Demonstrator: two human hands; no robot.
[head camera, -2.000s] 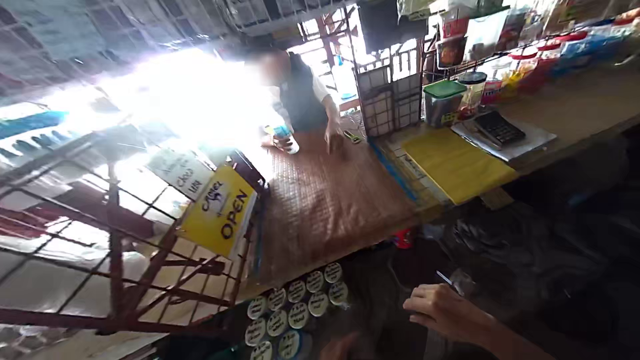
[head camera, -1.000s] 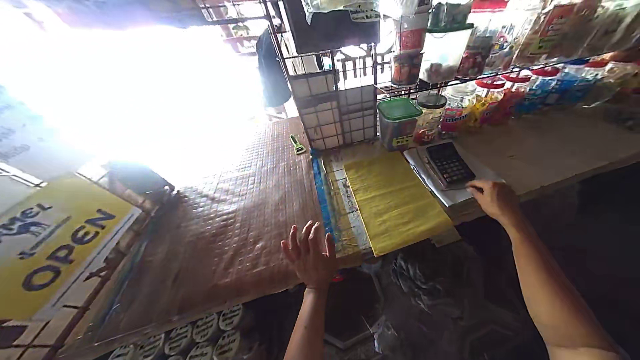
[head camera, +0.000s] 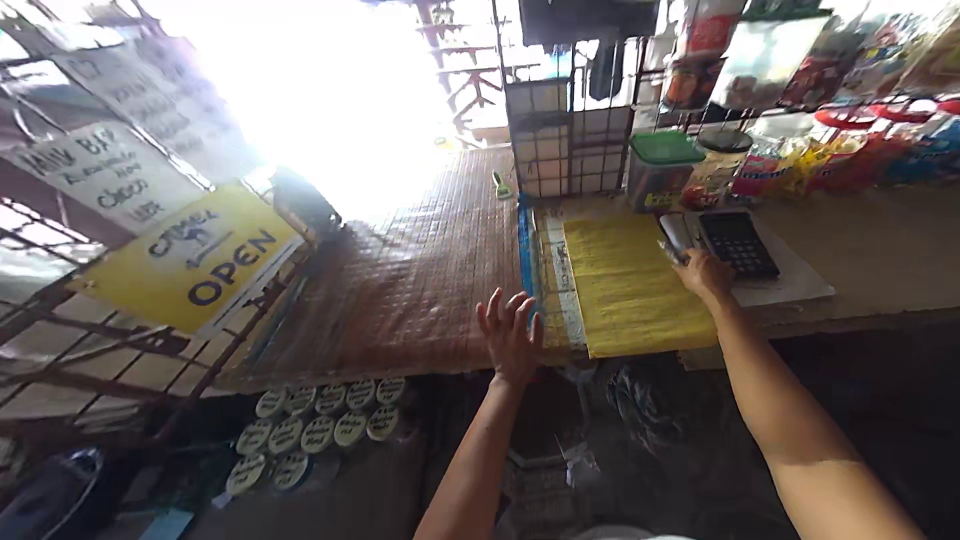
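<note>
My left hand (head camera: 511, 334) is over the front edge of the brown woven-pattern counter cover (head camera: 420, 277), fingers spread, holding nothing. Further right, my right hand (head camera: 705, 276) reaches to the left side of a black calculator (head camera: 739, 244). Its fingers are at a thin, pen-like thing (head camera: 671, 251), but whether they grip it is unclear. The calculator lies on white paper (head camera: 799, 281). Between my hands a yellow sheet (head camera: 630, 289) lies flat on the counter. A small green-handled item (head camera: 501, 186) lies on the brown cover near the wire grille.
A green-lidded container (head camera: 664, 169), a dark-lidded jar (head camera: 716, 169) and several red-lidded candy jars line the counter's back. A metal grille with a yellow sign (head camera: 195, 259) stands at left. Several round labelled lids (head camera: 319, 433) are below the counter edge. A wire grille (head camera: 570, 142) rises behind.
My right hand has moved from the calculator's lower right to its left side. My left hand stays near the counter's front edge. The person across the counter, seen two seconds ago, is no longer visible.
</note>
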